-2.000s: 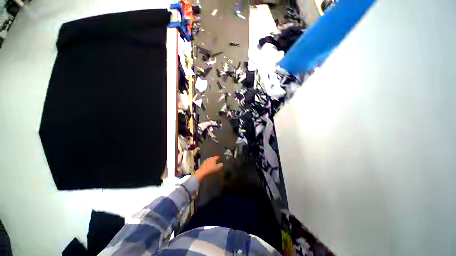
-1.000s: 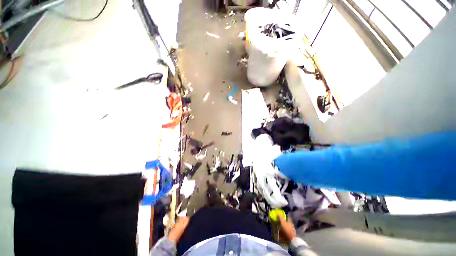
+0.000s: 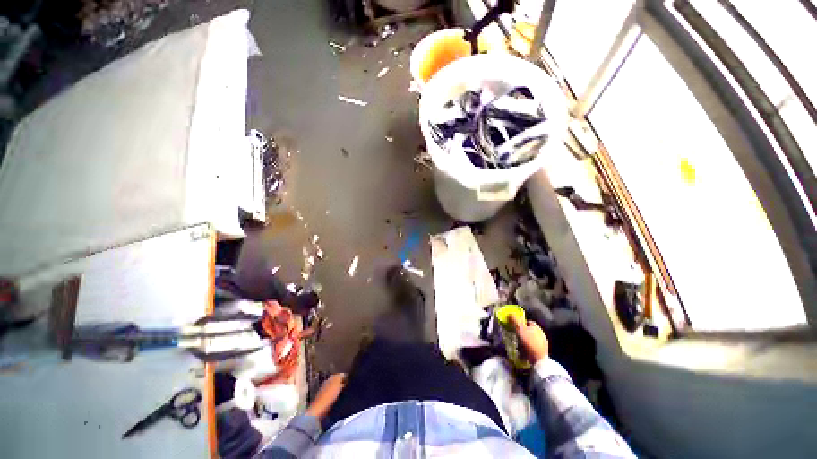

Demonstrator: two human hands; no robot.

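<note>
My right hand (image 3: 532,341) is shut on a drinking bottle at the lower right, beside my body. The bottle's yellow-green lid (image 3: 510,315) faces up towards me; its body is mostly hidden by my fingers and blends into the scraps below. My left hand (image 3: 330,394) hangs low beside my left thigh. It is small and partly blurred, its fingers are not clear, and no object shows in it.
A white tub (image 3: 473,193) of offcuts stands ahead right, before a yellowish tub (image 3: 439,54). Scissors (image 3: 170,411) lie on the white cutting table (image 3: 134,296) at left. A white board (image 3: 459,291) and scraps are on the floor. A window-side bench (image 3: 573,269) runs along the right.
I have moved forward along the aisle; the tubs are nearer and the black cloth on the table has left view. My right hand has come up into clearer view with the yellow-green-lidded bottle.
</note>
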